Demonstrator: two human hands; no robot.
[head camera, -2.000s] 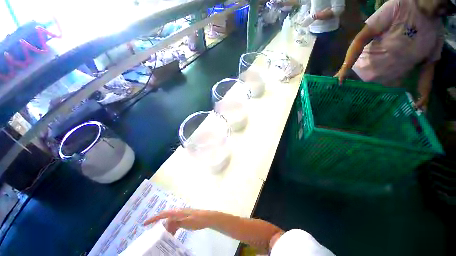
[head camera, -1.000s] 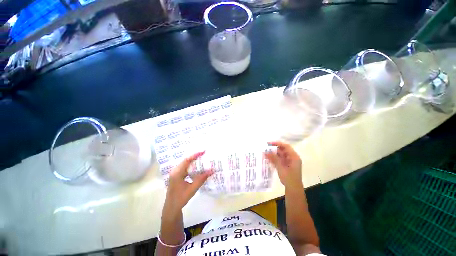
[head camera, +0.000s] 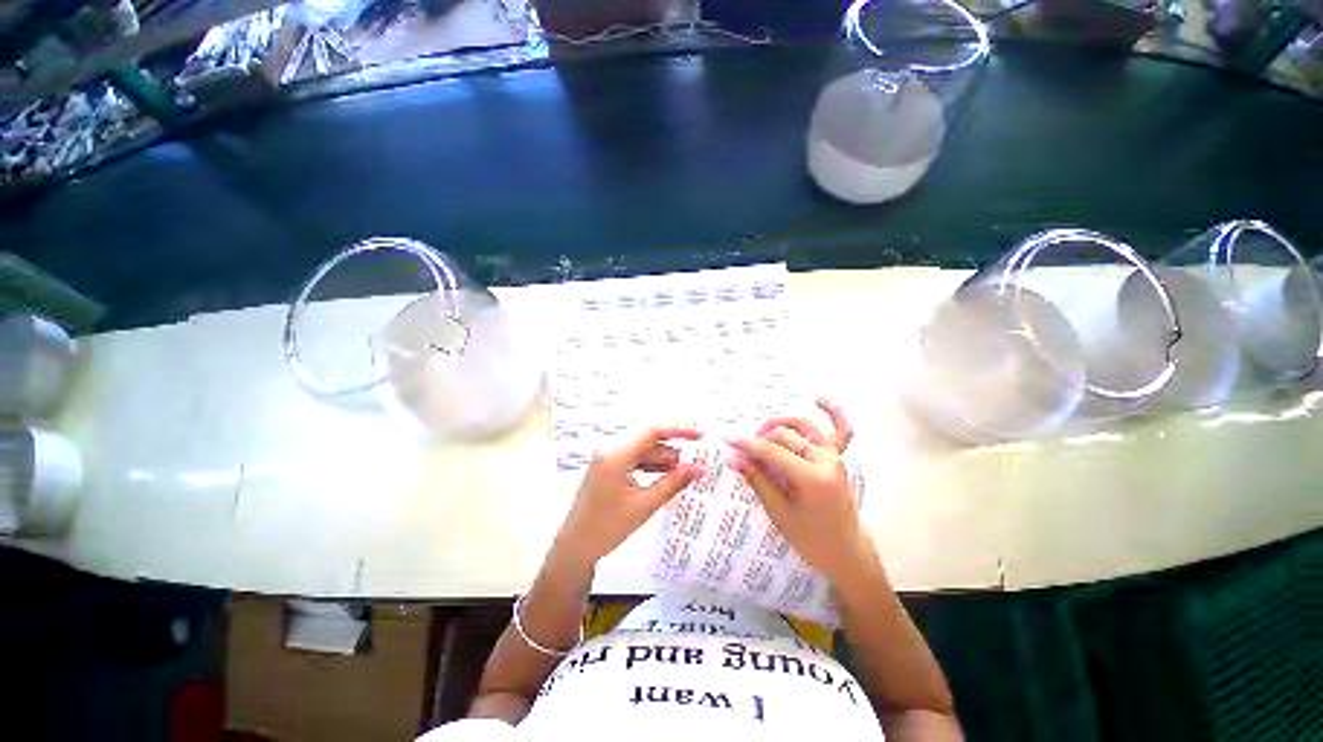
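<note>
A small label sheet (head camera: 743, 544) with rows of print is in front of my body, its top edge pinched by both hands. My left hand (head camera: 639, 486) pinches it with thumb and fingertips on the left. My right hand (head camera: 805, 478) pinches it close beside, fingertips nearly touching the left ones. Whether a single label is at the fingertips cannot be told. A larger label sheet (head camera: 668, 341) lies flat on the bench behind the hands. A clear container (head camera: 464, 363) stands left of it, and another clear container (head camera: 1001, 355) right of it.
The cream-white bench (head camera: 174, 435) runs across the view. More containers stand at its right end, with whitish ones at the far left. Beyond is the dark green conveyor (head camera: 653, 174), carrying one container (head camera: 875, 138). A cardboard carton (head camera: 327, 689) is below the bench edge, left.
The view has turned, so the bench lies level. My hands have come together at the small sheet's top edge; my right hand has moved in from its right corner. The sheet now hangs tilted.
</note>
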